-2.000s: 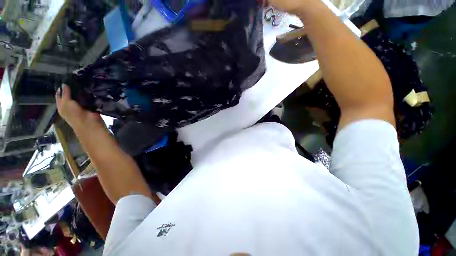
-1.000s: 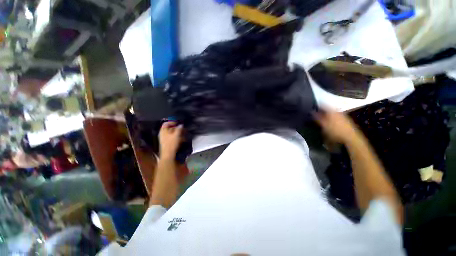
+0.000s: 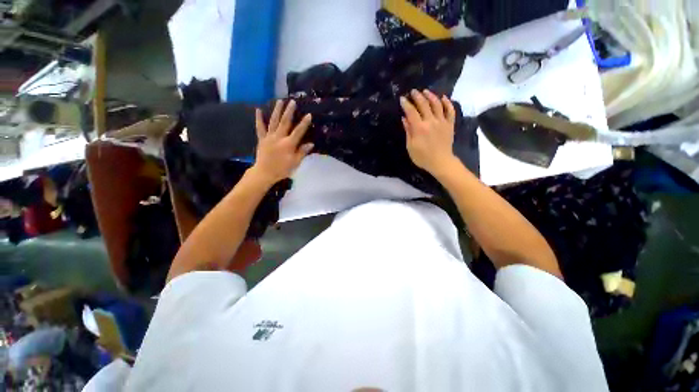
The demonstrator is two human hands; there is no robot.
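Note:
A black printed garment piece (image 3: 356, 126) lies over the sleeve board (image 3: 222, 130), whose plain charcoal rounded end sticks out at the left. My left hand (image 3: 281, 144) lies flat on the cloth near that end, fingers spread. My right hand (image 3: 431, 132) lies flat on the cloth towards the right, fingers slightly apart. Neither hand grips anything visible. Part of the cloth spreads behind the board and part hangs in front. The steam iron (image 3: 529, 134) rests on the table right of my right hand, dark plate and tan handle showing.
Scissors (image 3: 524, 66) lie behind the iron. A blue strip (image 3: 254, 50) lies at the back left. A yellow ruler (image 3: 418, 19) lies on folded black cloth. A printed garment bundle (image 3: 586, 222) hangs at right. A brown carton (image 3: 126, 207) stands at left.
The cloth was held raised and spread, then lowered over the board. Both hands have moved from its edges to lie flat on top. The view has shifted.

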